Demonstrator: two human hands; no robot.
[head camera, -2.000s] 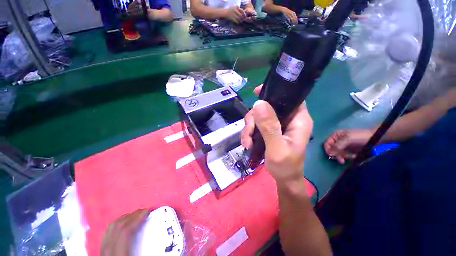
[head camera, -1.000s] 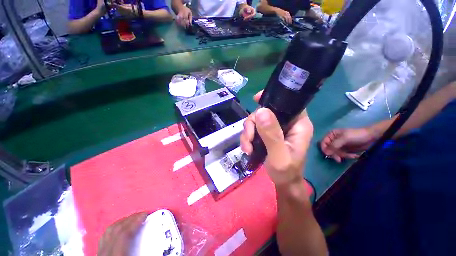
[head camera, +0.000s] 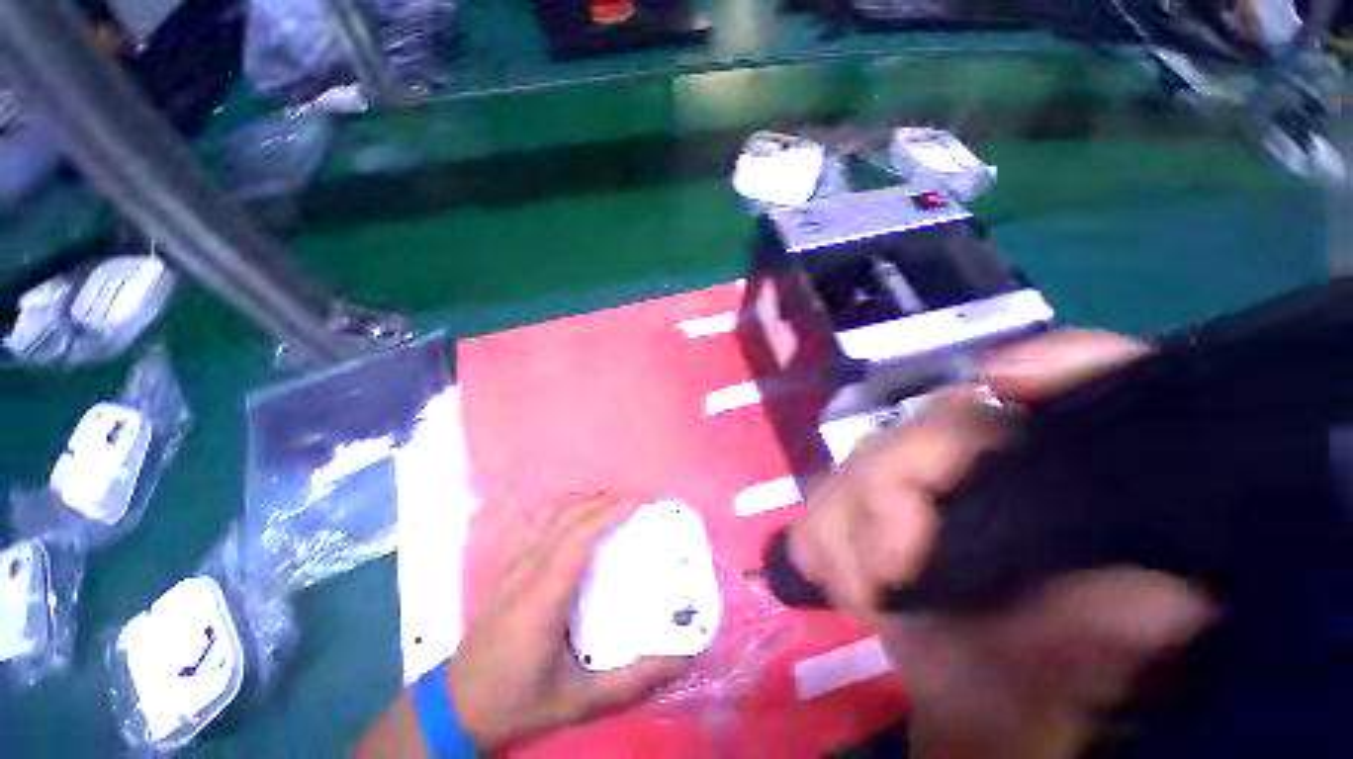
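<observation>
My left hand, with a blue wristband, grips a white housing on the red mat. The housing's face with small dark holes is up, and clear plastic lies at its right side. My right hand is blurred and closed around the black electric screwdriver, which lies tilted with its nose toward the housing. The bit tip cannot be made out. The black screw feeder stands on the mat behind my right hand, which hides part of its front.
Bagged white housings lie on the green bench at the left, and two more lie behind the feeder. A greyish-blue plastic bag and white paper strip are left of the mat. A metal post stands at upper left.
The view has turned left. My right hand has brought the screwdriver from the feeder's front down toward the housing, tilting it over. My left hand still holds the housing.
</observation>
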